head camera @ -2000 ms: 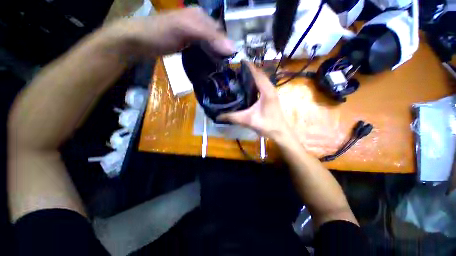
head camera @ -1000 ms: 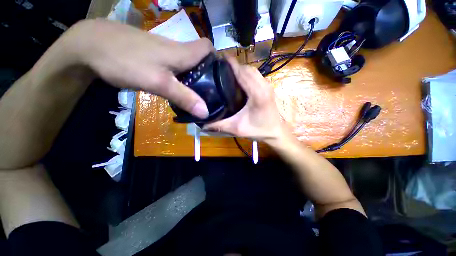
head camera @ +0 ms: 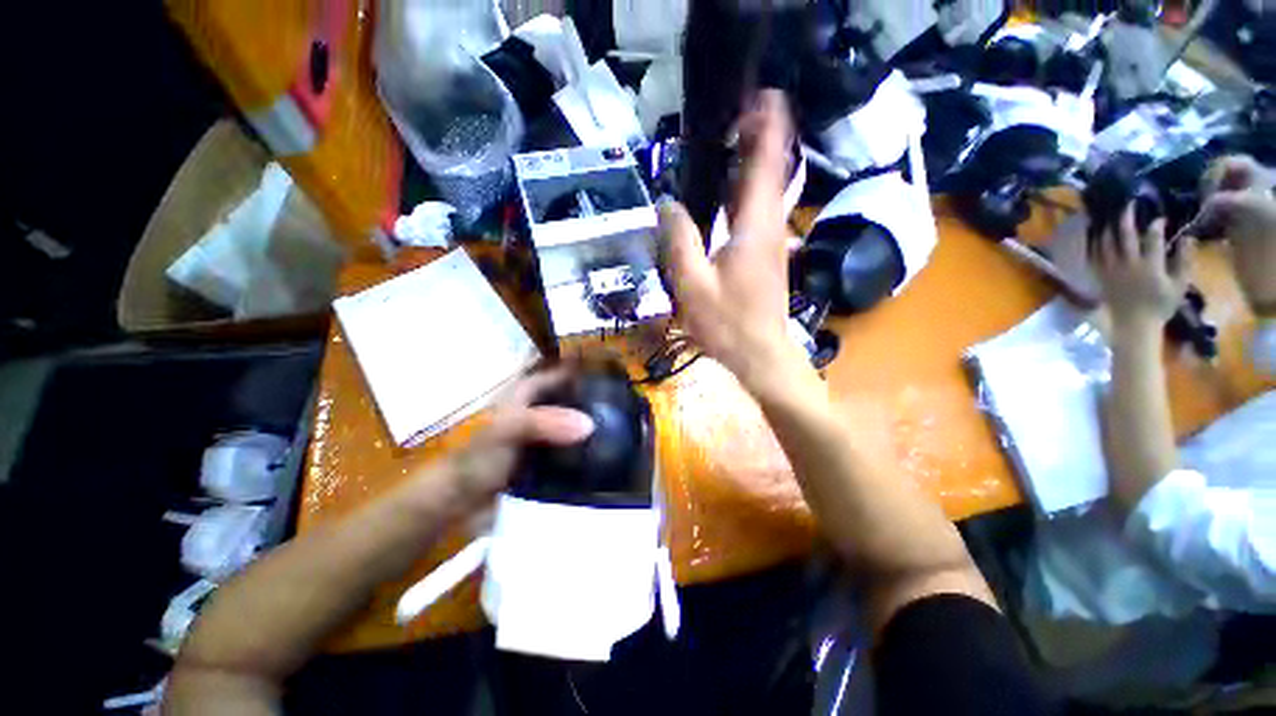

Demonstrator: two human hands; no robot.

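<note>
A camera with a white body (head camera: 574, 576) and a black ball housing (head camera: 613, 431) stands at the table's front edge. White antennas stick out on both sides of the body. My left hand (head camera: 529, 437) holds the black ball from its left side, with the thumb on top; the fingers behind it are blurred. My right hand (head camera: 735, 273) is raised beyond the camera, fingers apart, near a dark upright object whose shape is unclear. I see nothing held in my right hand.
A pale metal box with a small mechanism (head camera: 595, 252) stands behind the camera. A white pad (head camera: 434, 343) lies left. Another white-and-black camera (head camera: 875, 252) lies behind right. A co-worker's hands (head camera: 1140, 266) work at far right, near plastic-wrapped sheets (head camera: 1043, 399). White cameras (head camera: 241, 466) fill the left bin.
The ball housing is now closed-looking and upright above its white body at the table edge. My right hand has left it and moved forward, opened. The view has shifted, showing the co-worker.
</note>
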